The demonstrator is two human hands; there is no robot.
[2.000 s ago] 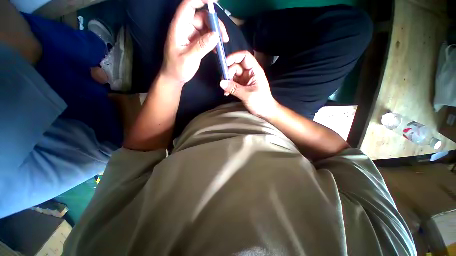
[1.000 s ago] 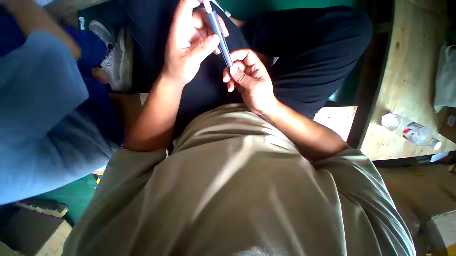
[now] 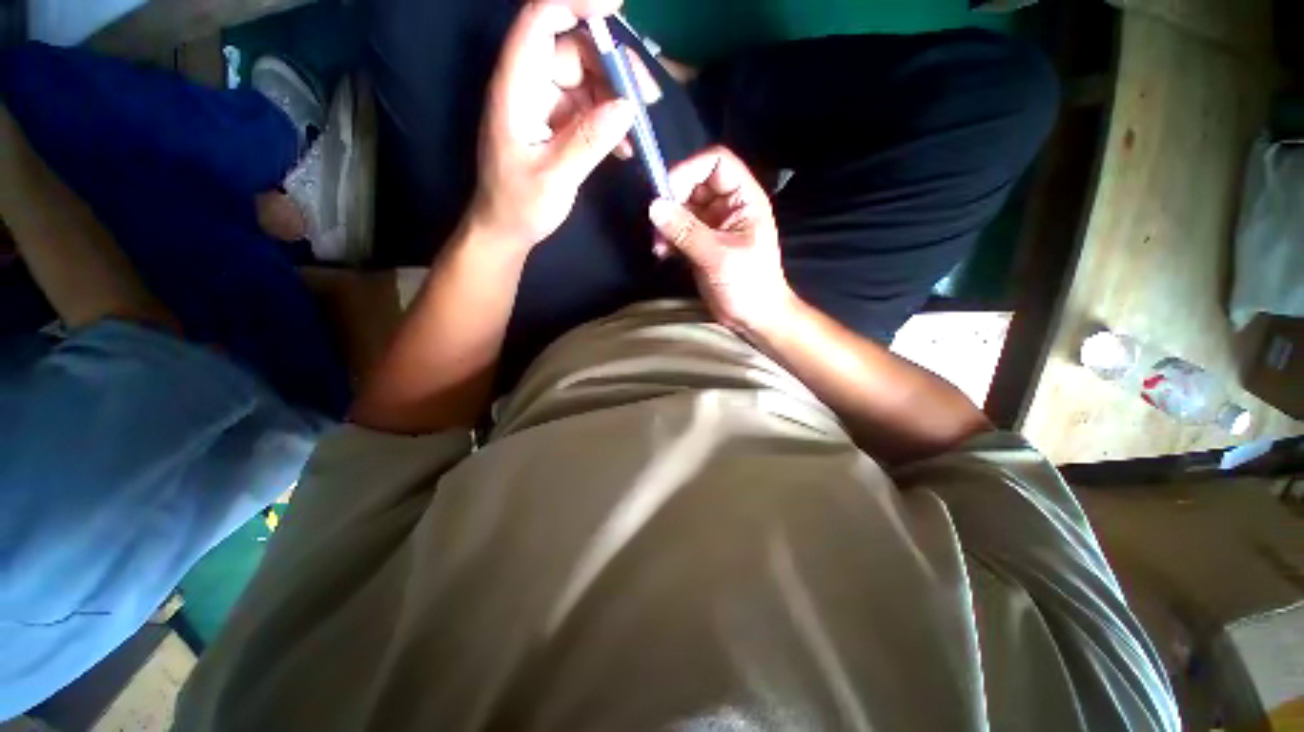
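Observation:
A slim pen-like rod [image 3: 639, 126], grey-blue and shining pale in the light, is held slanted above the dark-trousered lap. My left hand [image 3: 551, 129] grips its upper part between thumb and fingers, near the top edge of the view. My right hand [image 3: 725, 229] holds its lower end between thumb and fingertips. The fingers cover both ends of the rod. The top of my left hand is at the picture's edge and washed out by light.
A person in blue [image 3: 129, 486] sits close on the left. On the right is a wooden bench [image 3: 1166, 186] with a clear bottle [image 3: 1184, 389] lying down and a white bag [image 3: 1271, 236]. Brown cartons [image 3: 1273, 651] stand at lower right. The floor is green.
The rod and my right hand have shifted slightly; both hands keep hold of it. The neighbour's arm and body on the left have moved.

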